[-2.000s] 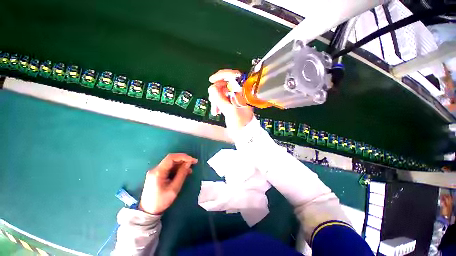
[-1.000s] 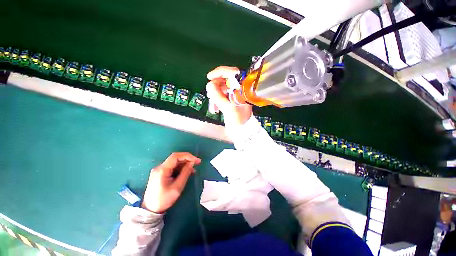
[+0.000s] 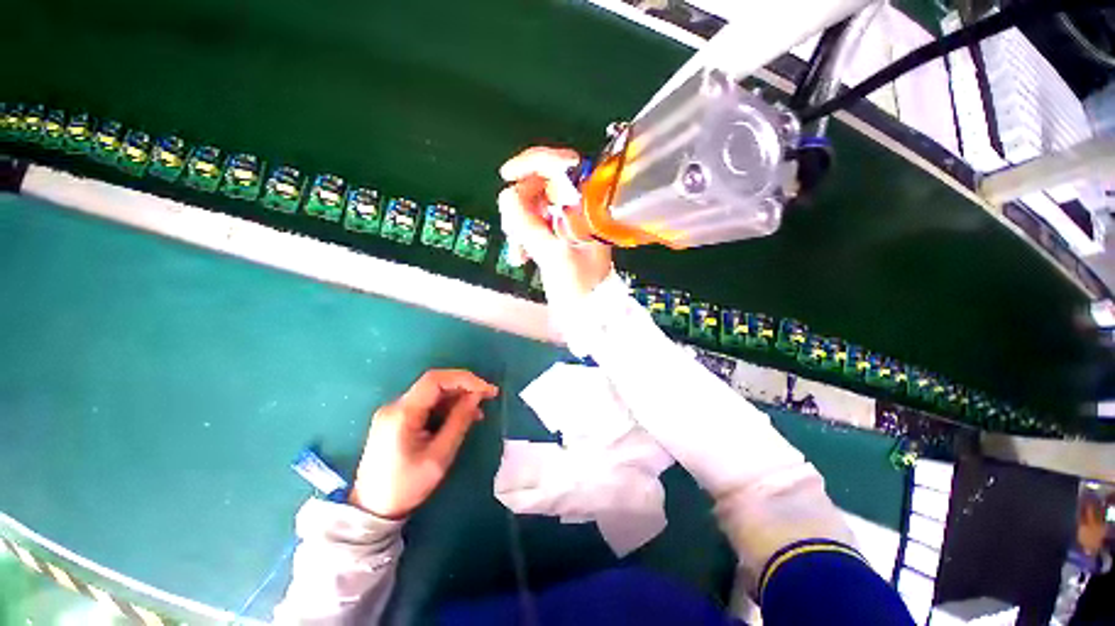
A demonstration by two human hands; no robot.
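My right hand (image 3: 547, 220) is wrapped around the lower end of the hanging dispensing tool (image 3: 697, 159), a silver square-ended cylinder with an amber-orange lower part. The tool's tip is hidden by my fingers. Under and beside my hand runs a long row of small green circuit boards (image 3: 400, 219) with yellow and blue parts, along the belt's near edge. My left hand (image 3: 419, 444) is over the teal bench, with thumb and fingertips together; whether something tiny is between them cannot be told.
Crumpled white tissue (image 3: 585, 479) lies on the bench (image 3: 183, 355) between my forearms. A pale support arm (image 3: 783, 43) crosses the top. White blocks (image 3: 926, 526) line a black mat (image 3: 997, 544) at right. A blue strap (image 3: 319, 472) is at my left wrist. Another person's hand (image 3: 1092, 526) shows far right.
The row of boards has shifted to the right along the belt. The tool appears slightly further left and higher in the view. My hands keep nearly the same poses.
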